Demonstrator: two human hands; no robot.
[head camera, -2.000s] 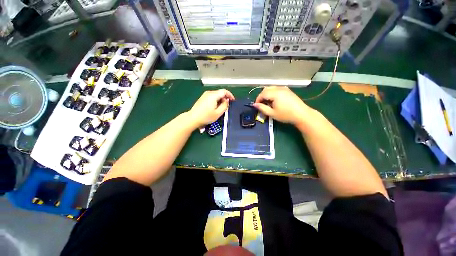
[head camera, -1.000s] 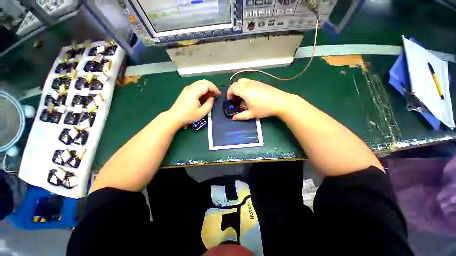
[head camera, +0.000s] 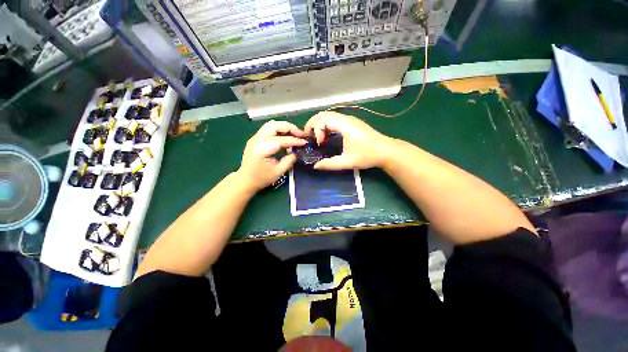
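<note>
A small black squarish unit (head camera: 313, 152) is over the upper part of a dark-blue pad with a white border (head camera: 327, 209). My right hand (head camera: 351, 142) grips the unit from the right. My left hand (head camera: 267, 154) reaches to the unit's left side, its fingertips at the unit's upper left edge; whether they hold a small part is hidden. A second dark unit (head camera: 279, 181) lies mostly hidden beneath my left hand. A thin brownish cable (head camera: 421, 86) runs from the tester towards my fingertips; its end is hidden.
The grey tester (head camera: 262, 31) stands behind on a pale stand (head camera: 327, 89). A white tray (head camera: 60, 227) of black units is at left, beside a round fan (head camera: 19, 192). A blue bin (head camera: 51, 295) is low at left. A clipboard with paper (head camera: 585, 103) and yellow pen (head camera: 603, 104) is at right.
My right hand has closed around the black unit, which lay on the pad two seconds ago. My left hand has moved right to meet it. The head view has also shifted.
</note>
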